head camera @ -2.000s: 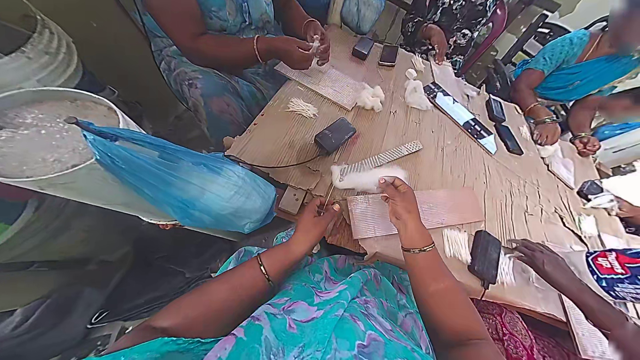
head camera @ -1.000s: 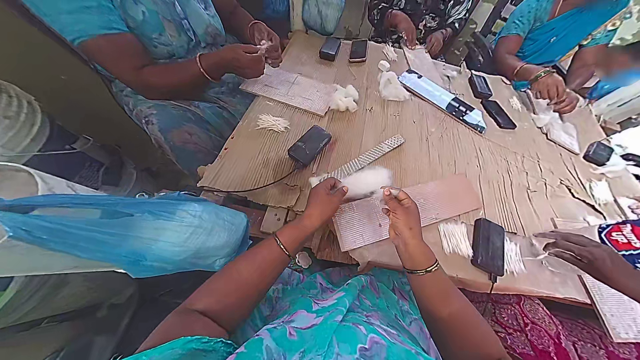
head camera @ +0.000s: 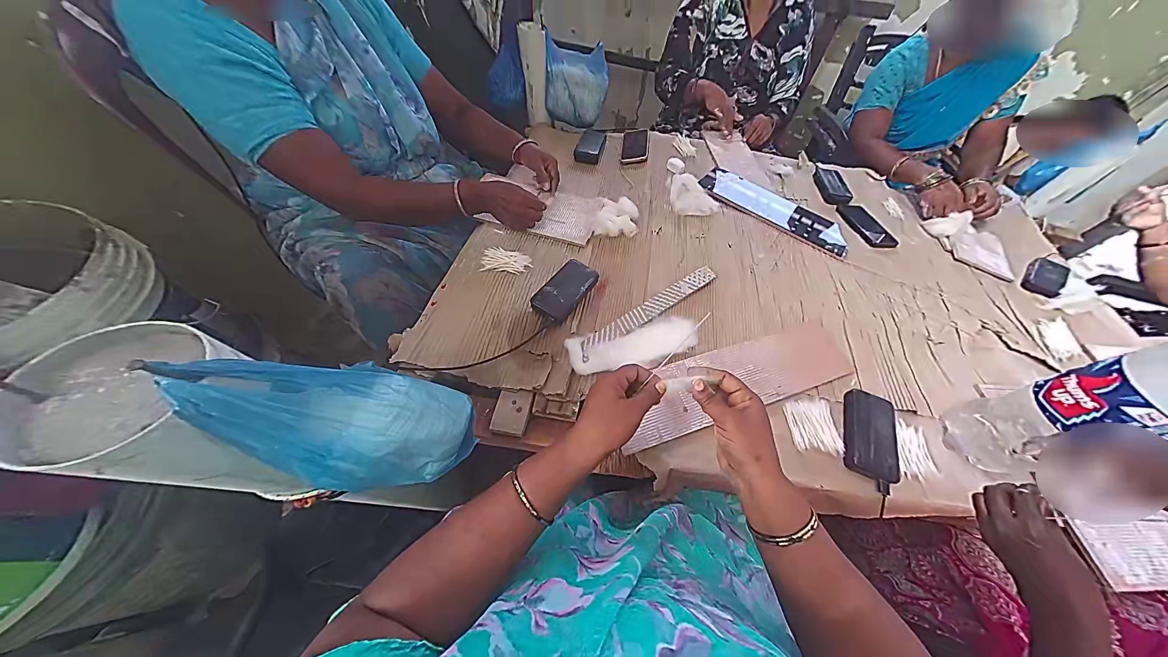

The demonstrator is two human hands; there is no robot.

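Over the near edge of a ridged board (head camera: 803, 360), my left hand (head camera: 625, 401) pinches a thin stick (head camera: 686, 336) that points up and right. Close beside it, my right hand (head camera: 735, 415) holds a small tuft of white cotton (head camera: 683, 376) between thumb and fingertips. A longer roll of cotton wool (head camera: 639, 347) lies just beyond my hands, against a flat patterned strip (head camera: 662, 299). Right of the board are two bundles of white cotton wicks (head camera: 812, 426), one on each side of a black box-shaped device (head camera: 870, 438).
A black device with a cable (head camera: 565, 290) and a pile of wicks (head camera: 505, 260) lie at the table's left. A blue plastic bag (head camera: 319, 420) hangs over a white bucket (head camera: 196, 342). Co-workers' hands (head camera: 525, 187) are across the table; another hand (head camera: 1017, 520) is near a plastic bottle (head camera: 995, 429) at right.
My left hand has let go of the cotton roll, which now lies on the table. Across the table at left, a co-worker's hands have come down onto a board.
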